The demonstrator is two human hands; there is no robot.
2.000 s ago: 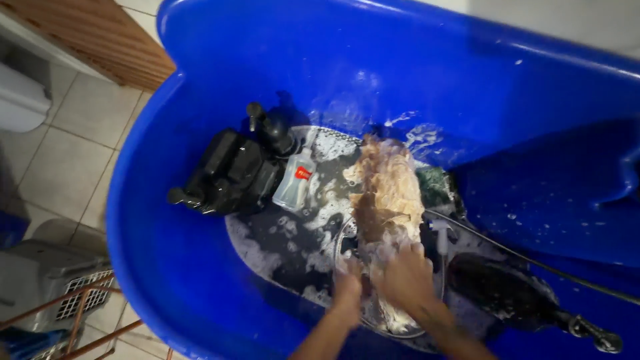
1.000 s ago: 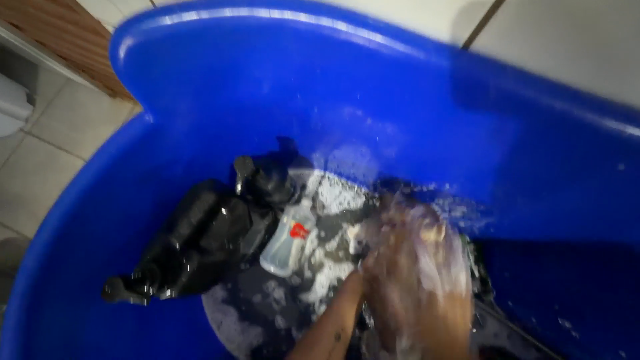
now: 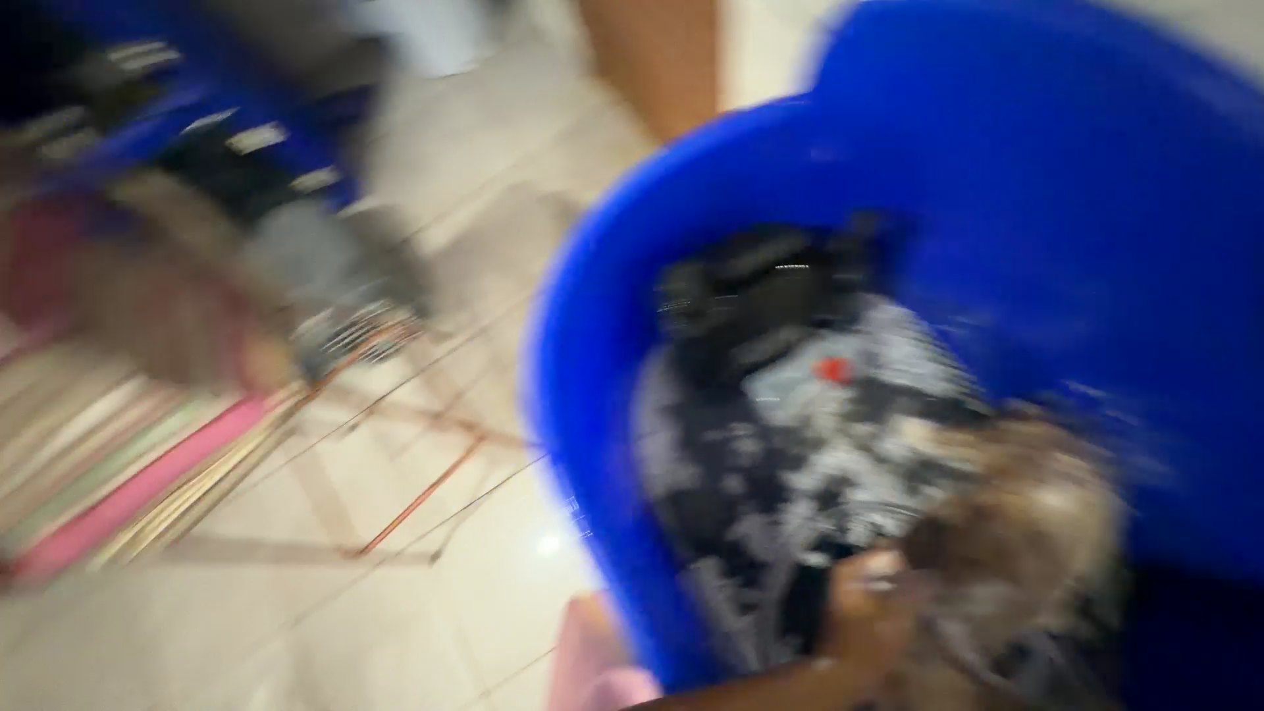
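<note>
The picture is heavily blurred. My left hand (image 3: 874, 602) is at the lower right, against the side of a small wet animal with tan fur (image 3: 1027, 504), seemingly a dog, in a blue plastic tub (image 3: 583, 326). Blur hides whether its fingers grip the fur. I cannot make out my right hand. Up and left of the animal, a translucent bottle with a red label (image 3: 790, 380) lies on the dark, sudsy tub bottom. Black bottles (image 3: 760, 286) lie beyond it, by the tub's curved wall.
Left of the tub is a pale tiled floor (image 3: 434, 612) with a thin orange-brown rack frame (image 3: 425, 494). Striped cloths, one edged pink (image 3: 148, 484), are at the far left. A grey slatted basket or crate (image 3: 346, 306) stands behind them. Something pink (image 3: 592, 652) touches the tub's lower edge.
The view has swung left, bringing the rack and striped cloths into sight. Both hands showed on the animal earlier; now only my left hand is plain.
</note>
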